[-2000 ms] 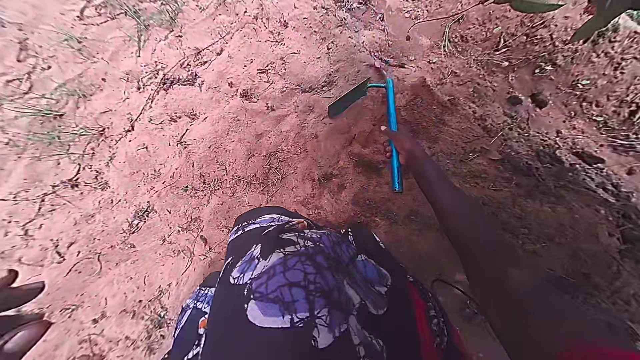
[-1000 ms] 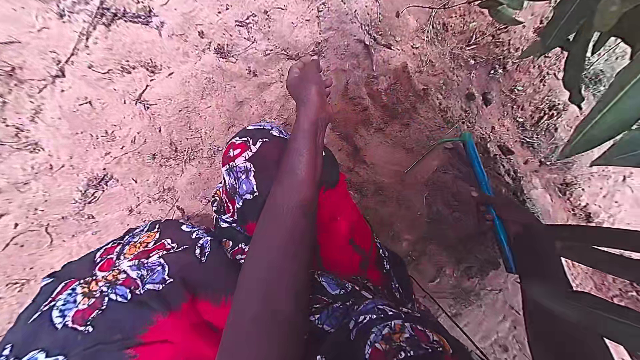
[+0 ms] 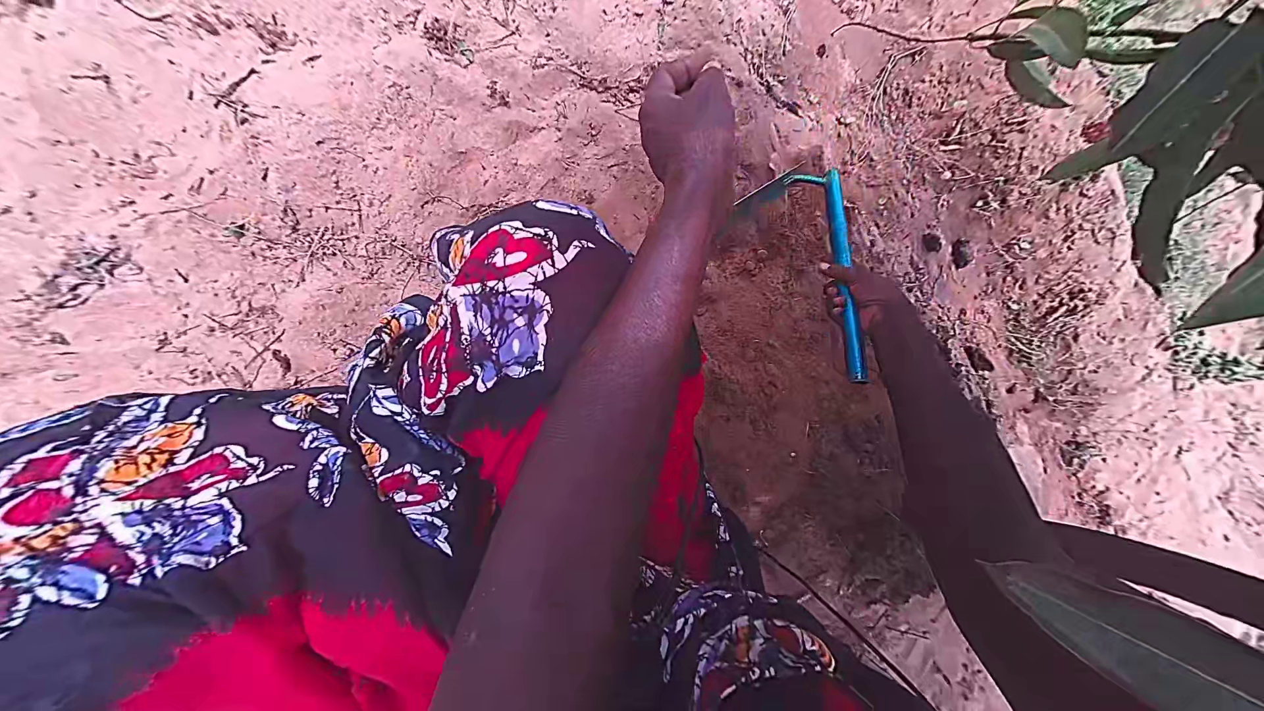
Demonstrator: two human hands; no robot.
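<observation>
My right hand (image 3: pixel 861 296) grips the blue handle of a small hand hoe (image 3: pixel 837 227), right of centre. The hoe's flat blade (image 3: pixel 762 195) points left, close to the ground and beside my left wrist. My left hand (image 3: pixel 688 118) is at the upper middle, its fingers curled in; whether something small is inside them cannot be told. The left forearm reaches up across the patterned cloth (image 3: pixel 513 296) over my knees. Reddish loose soil (image 3: pixel 760 326) lies below the blade, between my two arms.
Leafy branches (image 3: pixel 1175 109) hang at the upper right, and a large leaf (image 3: pixel 1136 632) is close to the view at the lower right. Dry sandy ground (image 3: pixel 296 148) with twigs spreads at the left. A thin dark cord or stem (image 3: pixel 839 622) runs near the cloth at the bottom.
Two seconds ago my left hand was at the lower left with its fingers apart; it has come to the upper middle, fingers curled. Since one second ago, the hoe has moved up and left.
</observation>
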